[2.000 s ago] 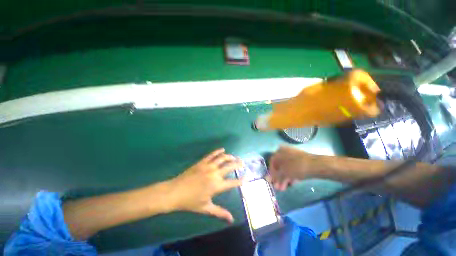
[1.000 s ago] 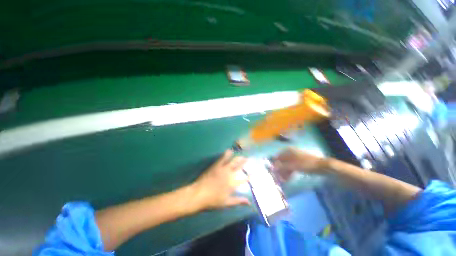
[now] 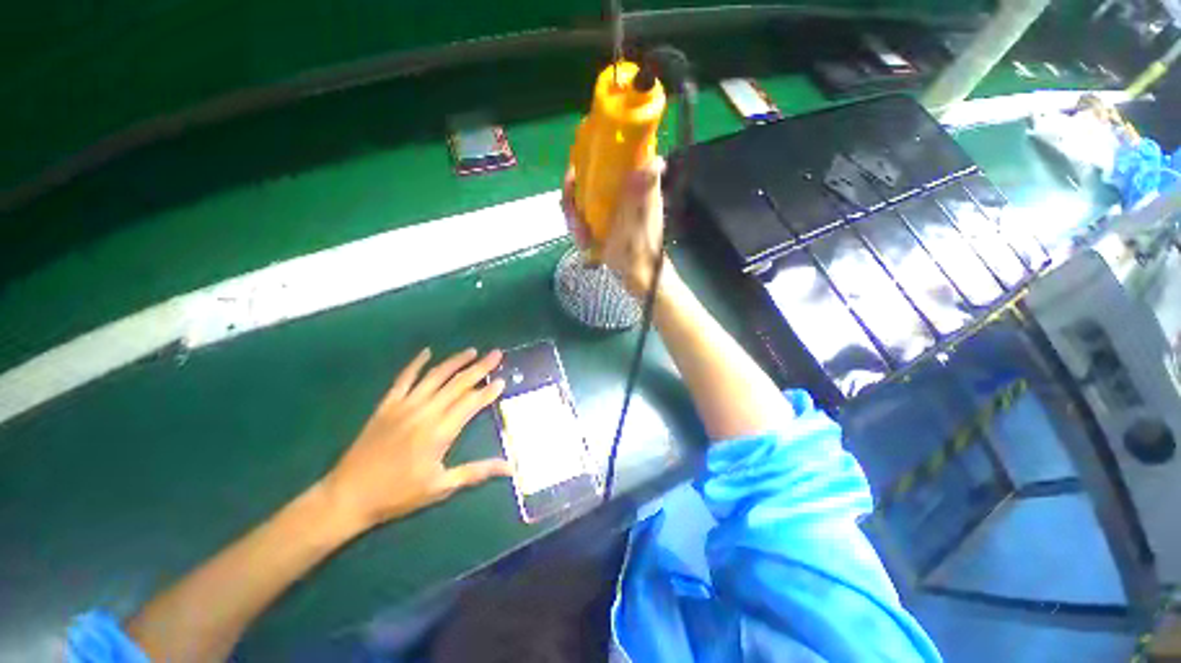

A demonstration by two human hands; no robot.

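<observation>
A smartphone body with a dark top end and white middle lies on the dark green bench. My left hand has its fingers spread, fingertips and thumb at the phone's left edge. My right hand is closed around the yellow-orange electric screwdriver, held upright over the round grey screw dish. The driver's tip is hidden by the hand. Its black cable hangs down past my right forearm.
A shiny black parts tray with ribbed compartments is at the right, a few small dark pieces on it. Behind the white rail, the green conveyor carries more phones. A grey frame part stands at the right edge.
My right hand has left the phone's right side and taken hold of the screwdriver, now upright over the dish. My left hand stays by the phone. The camera view has shifted.
</observation>
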